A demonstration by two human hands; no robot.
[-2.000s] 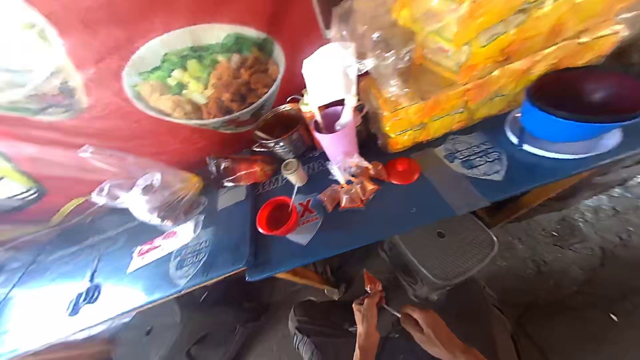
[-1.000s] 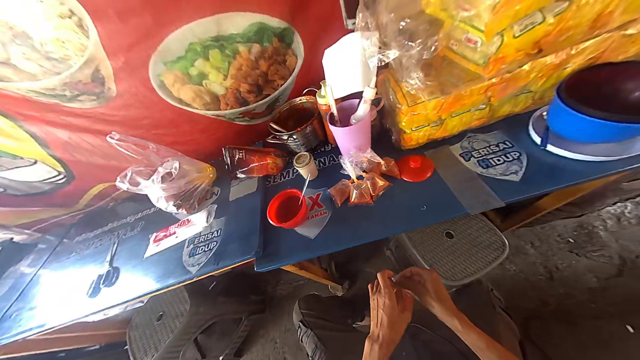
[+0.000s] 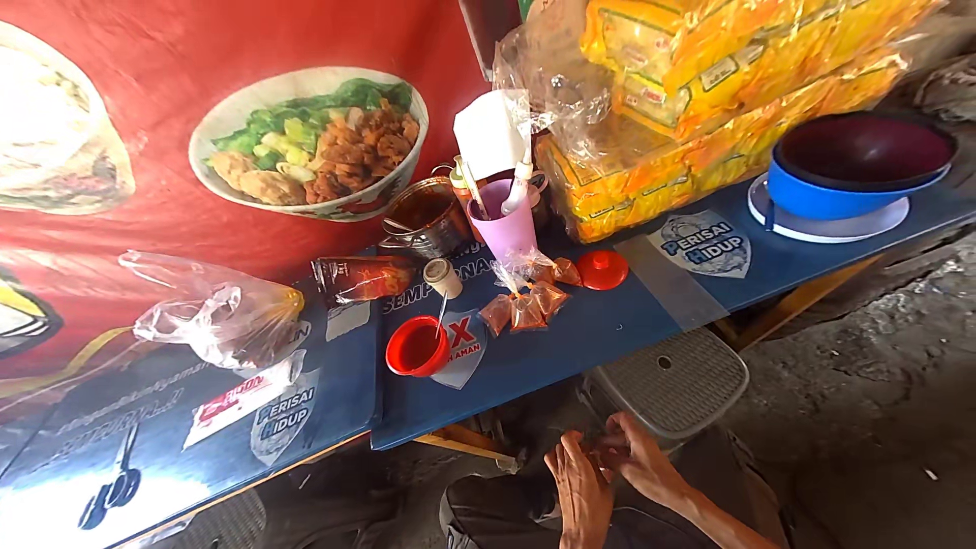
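Observation:
My left hand [image 3: 581, 482] and my right hand [image 3: 642, 463] are close together above my lap, below the table edge. Their fingers are bent toward each other; whether something small is between them cannot be told. On the blue table, small knotted plastic bags of orange-red seasoning [image 3: 528, 308] lie beside a red lid [image 3: 602, 270]. Left of them stands an open red tub [image 3: 417, 347] with a thin spoon handle rising from it, near a small pale-capped container [image 3: 444, 279]. Behind is a pink cup [image 3: 506, 229] holding utensils.
Beyond the tub are a metal pot [image 3: 431, 221] and a red packet [image 3: 364, 279]. A clear plastic bag [image 3: 221, 320] and scissors [image 3: 113, 488] lie left. Yellow packs [image 3: 686, 152] are stacked behind; blue bowls [image 3: 854, 171] stand right. A grey stool [image 3: 671, 381] is beyond my hands.
Two seconds ago a small orange-red bag showed at my left fingertips; it is not plainly visible now. My hands have come closer together.

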